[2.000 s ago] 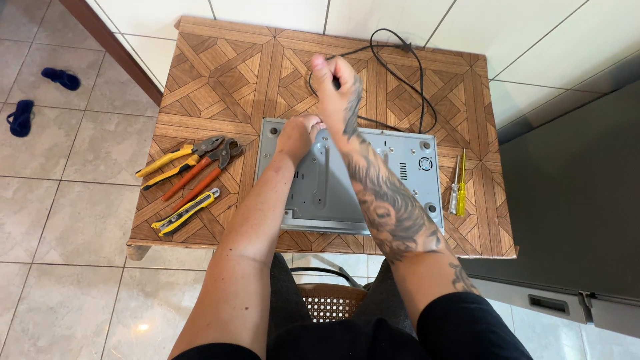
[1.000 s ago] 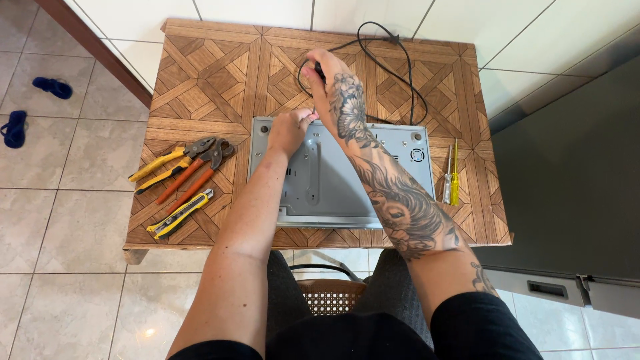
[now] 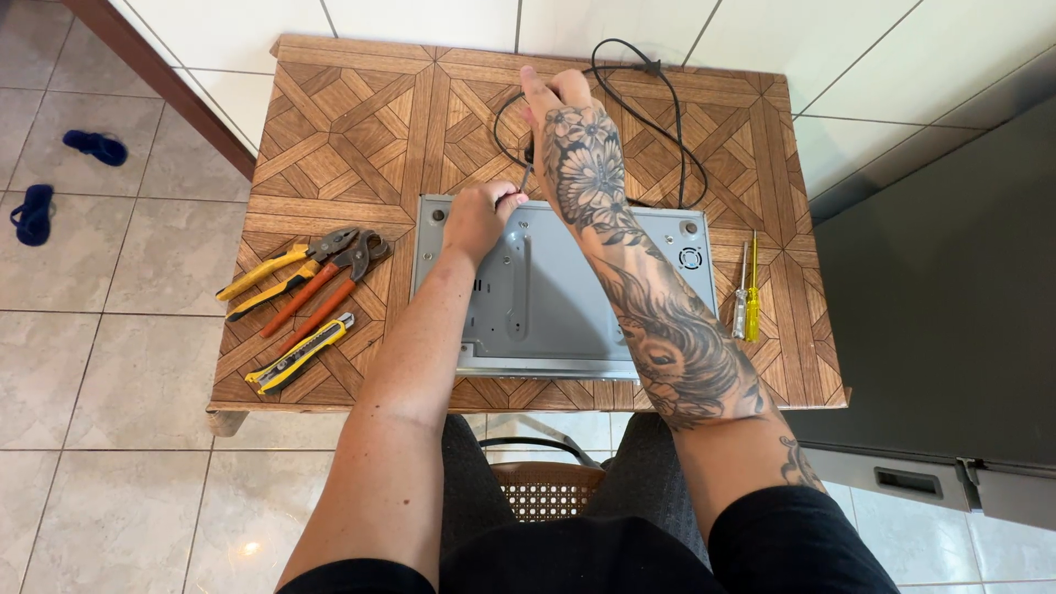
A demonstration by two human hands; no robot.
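Note:
A grey metal electronics case (image 3: 569,289) lies flat on the wood-patterned table, with round feet and vent slots on its upper face. My left hand (image 3: 485,216) rests at the case's far edge, its thumb and fingertips pinched around the lower shaft of a screwdriver (image 3: 526,177). Above that edge, my right hand (image 3: 565,107) is closed around the dark handle of the same screwdriver, which it mostly hides. The tip meets the far side of the case; the exact contact point is hidden.
Combination pliers (image 3: 285,268), orange-handled slip-joint pliers (image 3: 326,289) and a yellow utility knife (image 3: 304,353) lie left of the case. Two screwdrivers (image 3: 740,312) (image 3: 752,309) lie right. A black cable (image 3: 678,124) loops behind. A dark refrigerator (image 3: 940,289) stands at right.
My right hand has turned at the wrist, and its fingers have changed their hold on the handle. My left hand stays at the far edge of the case.

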